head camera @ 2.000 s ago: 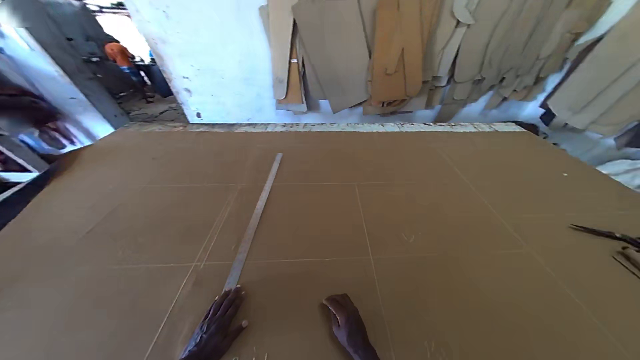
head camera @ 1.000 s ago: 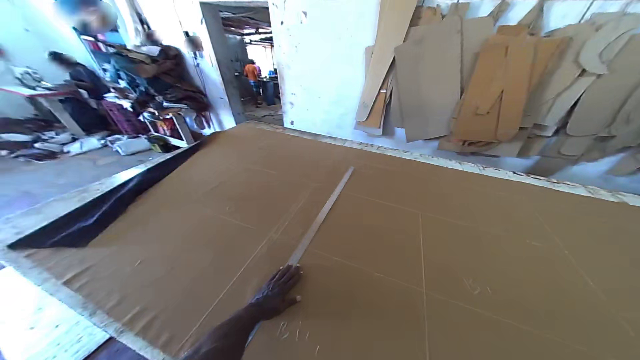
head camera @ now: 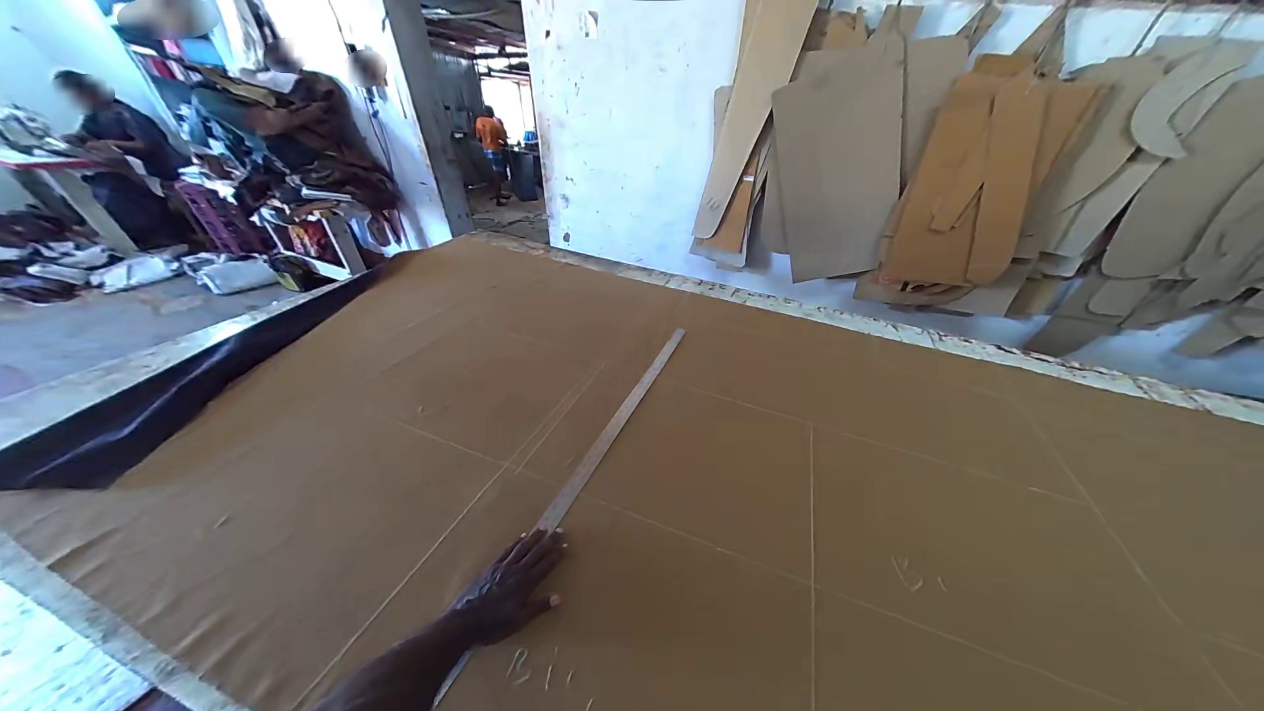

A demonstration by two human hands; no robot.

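Observation:
Brown fabric (head camera: pixel 691 592) marked with pale chalk lines and some chalk writing covers the large table. A long, flat straight ruler (head camera: pixel 612 430) lies slantwise on it. My left hand (head camera: pixel 509 588) rests palm down over the near part of the ruler, fingers stretched toward its far end and thumb apart to the right. The ruler's near end shows again beneath the forearm at the bottom edge. My right hand is out of view.
The table's pale edge (head camera: pixel 849 321) runs along the wall, where cardboard patterns (head camera: pixel 839 163) hang. Dark fabric (head camera: pixel 188 415) lies along the left side. Seated people, heaped clothes and a table (head camera: pixel 64 163) are at the far left; a person in orange (head camera: pixel 491 133) stands beyond the doorway.
The view has swung left since two seconds ago. My right hand, earlier resting on the fabric, is out of view. My left hand remains at the ruler.

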